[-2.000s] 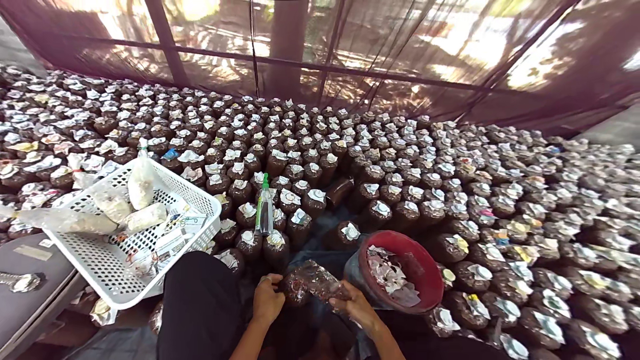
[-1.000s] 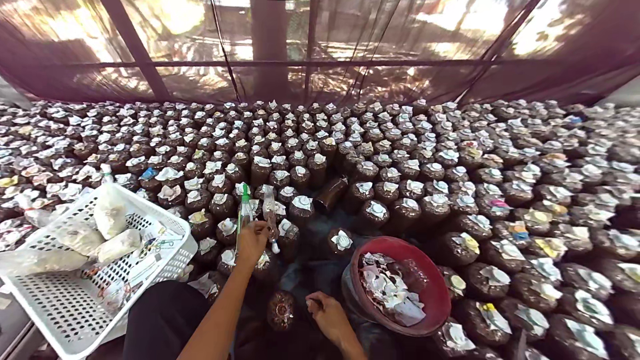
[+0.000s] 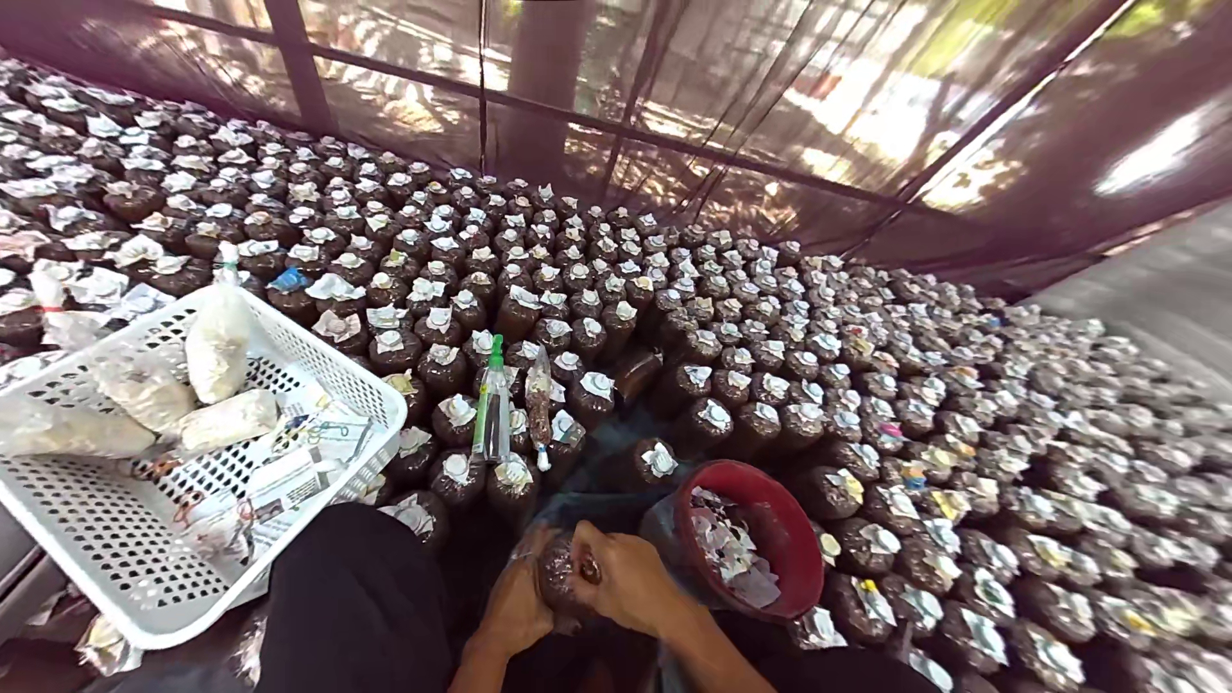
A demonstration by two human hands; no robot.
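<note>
Between my knees stands a dark substrate-filled plastic bag [image 3: 558,576] with an open neck. My left hand [image 3: 518,599] grips its left side. My right hand [image 3: 630,579] is at its neck, fingers curled around the rim; whether they pinch it is hard to tell. Ahead, a clear bottle with a green top [image 3: 493,409] and a narrow clear tube of brown grains [image 3: 538,397] lie on the paper-capped bags. Right of my right hand stands a red bucket [image 3: 813,553] holding paper scraps [image 3: 733,549].
A white perforated plastic basket [image 3: 380,423] at the left holds bags of white material [image 3: 218,351] and newspaper pieces [image 3: 289,481]. Rows of paper-capped substrate bags [image 3: 712,419] surround me. One bag [image 3: 637,373] leans on its side. A purple mesh screen [image 3: 577,164] hangs behind.
My left hand has moved from beside the green-topped bottle down to the bag between my knees. My right hand has moved onto the bag's neck. The view has swung and tilted.
</note>
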